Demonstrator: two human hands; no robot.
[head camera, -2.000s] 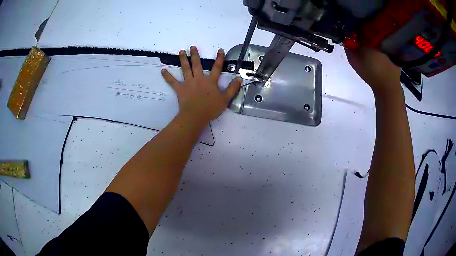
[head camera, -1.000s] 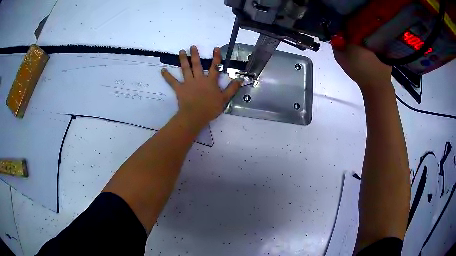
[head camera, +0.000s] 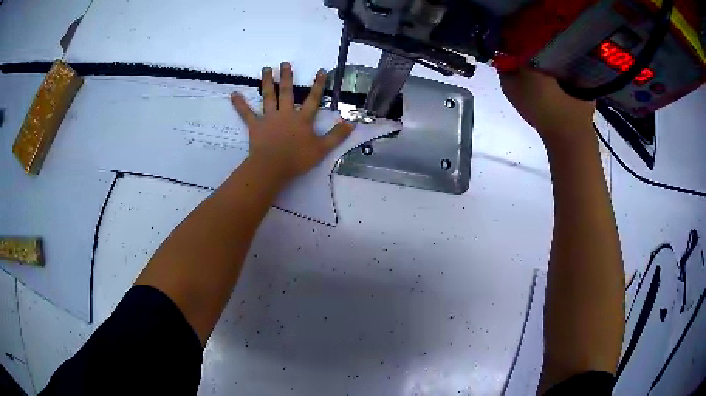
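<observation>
The straight knife cutting machine (head camera: 611, 66), red and silver with lit red digits, is at the top right. My right hand (head camera: 546, 100) holds its handle, partly hidden under the motor. The grey base plate (head camera: 426, 139) lies flat at centre, its left part under the lay. The knife and standard (head camera: 387, 83) rise from it. My left hand (head camera: 286, 135) lies flat with fingers spread on the paper marker (head camera: 178, 116), just left of the blade and presser foot (head camera: 358, 114). A curved dark-edged tip of the lay rests over the plate.
A block cloth weight (head camera: 46, 120) in orange-gold tape lies at upper left, and a long cloth weight (head camera: 22, 250) lies below it at the left edge. Black fabric offcuts (head camera: 641, 317) lie at lower right. A black cable (head camera: 646, 179) trails right. The speckled white table (head camera: 371, 302) shows in front.
The machine and my right hand have moved left. My left hand has shifted slightly left. More of the lay's curved tip now shows over the base plate.
</observation>
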